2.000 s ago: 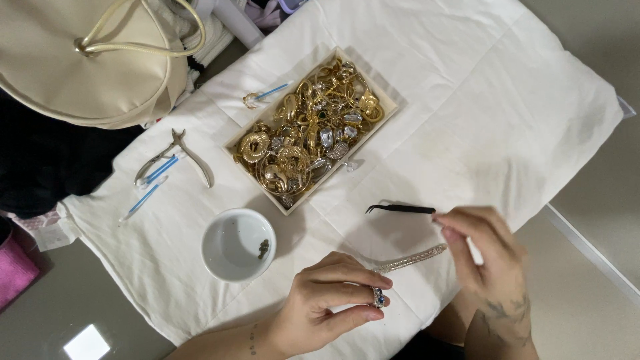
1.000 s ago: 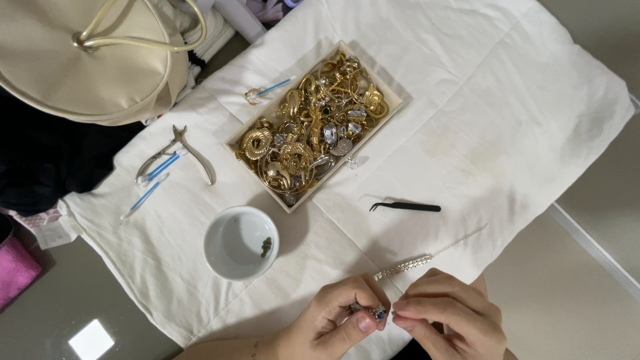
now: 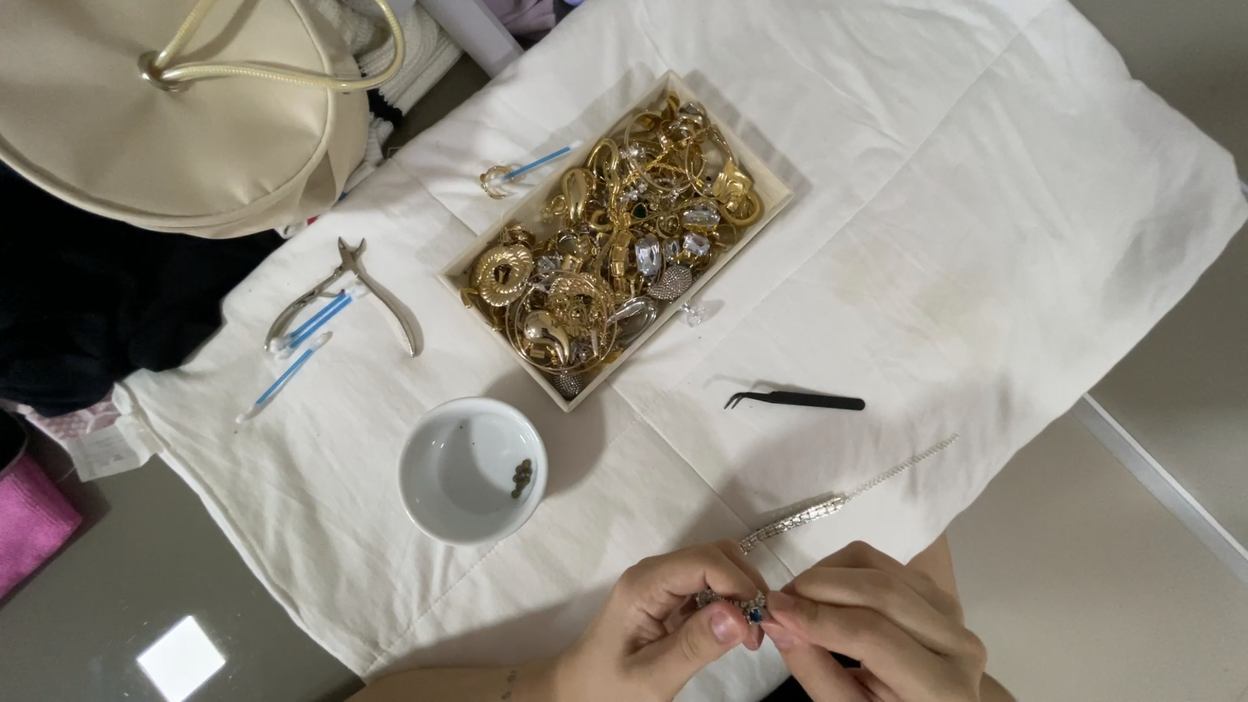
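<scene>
My left hand (image 3: 682, 614) pinches a silver jewelry piece with a blue stone (image 3: 754, 612) between thumb and fingers at the lower middle. The fingertips of my right hand (image 3: 868, 624) close on the right edge of that same piece, touching it. A silver chain bracelet (image 3: 799, 522) lies on the white cloth just above both hands, its thin end running up to the right. Black bent-tip tweezers (image 3: 809, 400) rest on the cloth above the bracelet. To the left stands a small white bowl (image 3: 444, 487) with small greenish-brown bits (image 3: 523, 478) inside.
An open box (image 3: 624, 366) of gold and silver jewelry lies on the cloth (image 3: 975, 244). Metal nippers (image 3: 400, 317) and blue-stemmed cotton swabs (image 3: 283, 383) are at left. Another swab (image 3: 541, 162) touches a gold-colored ring-like piece. A beige bag (image 3: 244, 117) stands upper left.
Two seconds ago my right hand was at the tweezers' handle; the tweezers now lie released on the cloth. My right hand has come to the piece in my left hand.
</scene>
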